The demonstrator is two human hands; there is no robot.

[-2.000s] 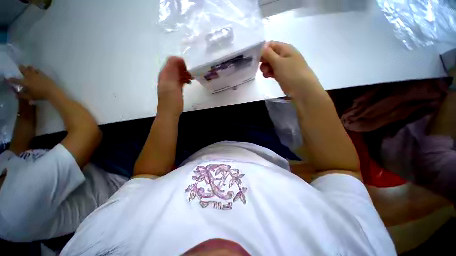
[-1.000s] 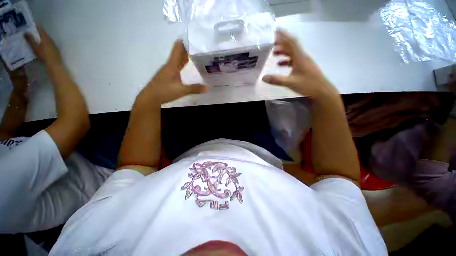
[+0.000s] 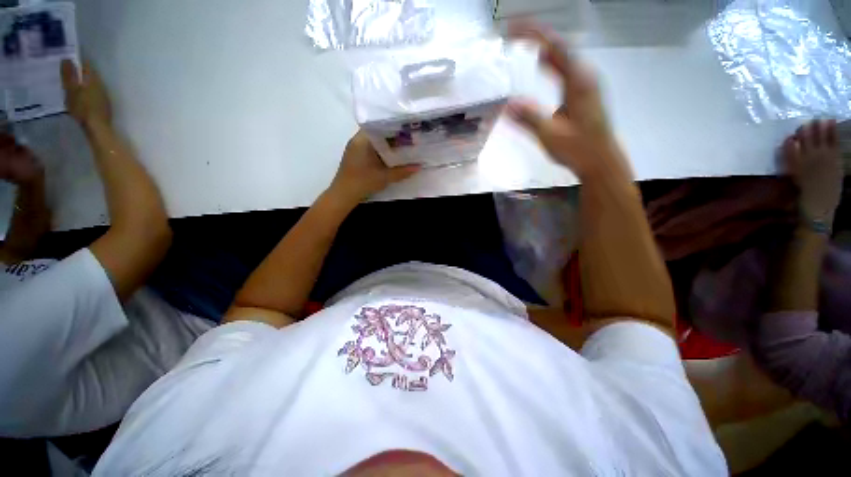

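A white retail carton [image 3: 431, 112] with a dark purple-pink product picture stands at the table's near edge in front of me. A slotted hang tab [image 3: 427, 71] and glossy clear film show at its top. My left hand [image 3: 370, 170] holds the carton's lower left side, its fingers partly hidden behind it. My right hand [image 3: 571, 110] is raised just right of the carton, blurred, fingers apart, holding nothing that I can see.
Clear plastic [image 3: 369, 20] lies beyond the carton, and a wrinkled clear plastic pile [image 3: 779, 58] lies at far right. A person's hand [image 3: 814, 158] rests on the right table edge. Another person at left holds a printed carton [image 3: 39, 58].
The film's loose end is no longer spread above the carton. My left hand has closed on the carton's lower left; my right hand has opened and lifted away. A neighbour's hand has appeared at right.
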